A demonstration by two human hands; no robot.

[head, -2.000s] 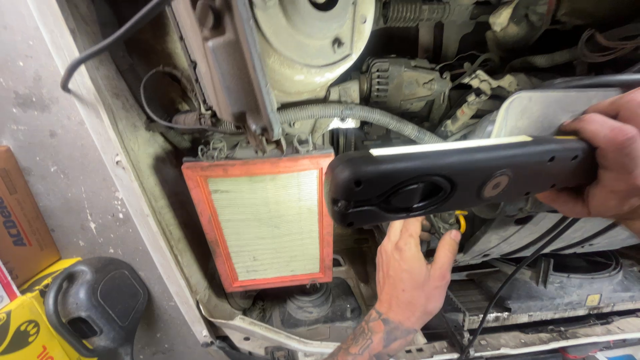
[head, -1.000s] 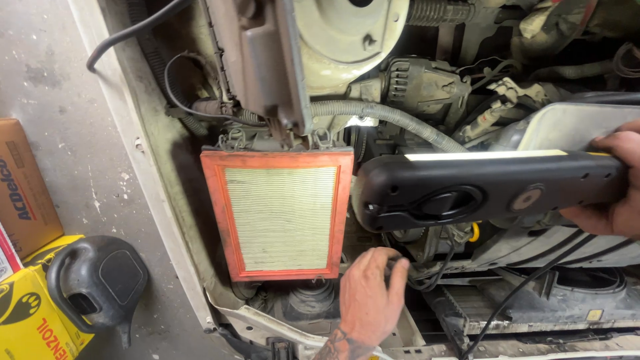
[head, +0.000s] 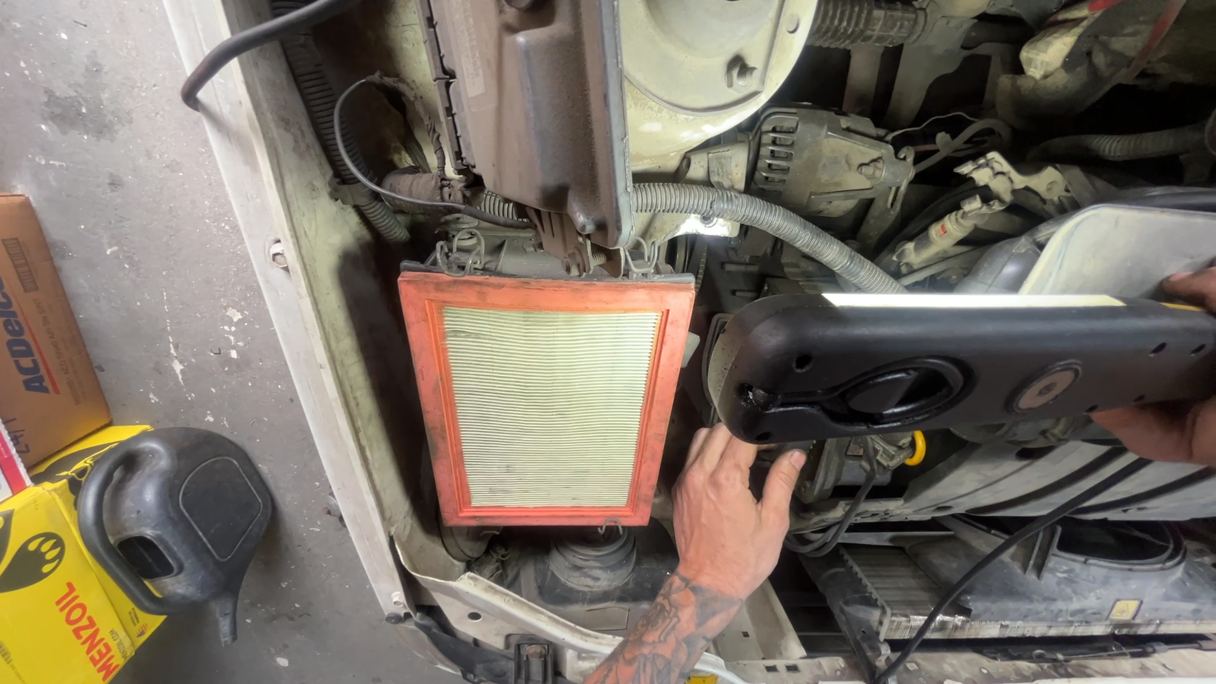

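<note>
My left hand (head: 730, 508), back up and tattooed at the forearm, reaches into the engine bay just right of the air filter. Its fingertips pass under the end of a black work light (head: 950, 366); something dark shows between thumb and fingers, but a grip cannot be made out. My right hand (head: 1164, 432), cut off by the right edge, holds the work light, with its lit strip along the upper side. The orange-framed pleated air filter (head: 551, 408) lies exposed in its housing, and the dark plastic airbox cover (head: 546, 104) stands raised above it.
A corrugated conduit (head: 769, 218) runs past the alternator (head: 822, 161). A black cable (head: 1007, 551) crosses the lower right near the radiator fan shroud (head: 1064, 579). Beyond the fender edge (head: 285, 285), a black jug (head: 180, 522), a yellow box (head: 66, 589) and a cardboard box (head: 47, 332) stand on the floor.
My left hand has moved closer to the air filter than two seconds ago, then slightly up, its fingertips again by the end of the work light. My right hand keeps hold of the light.
</note>
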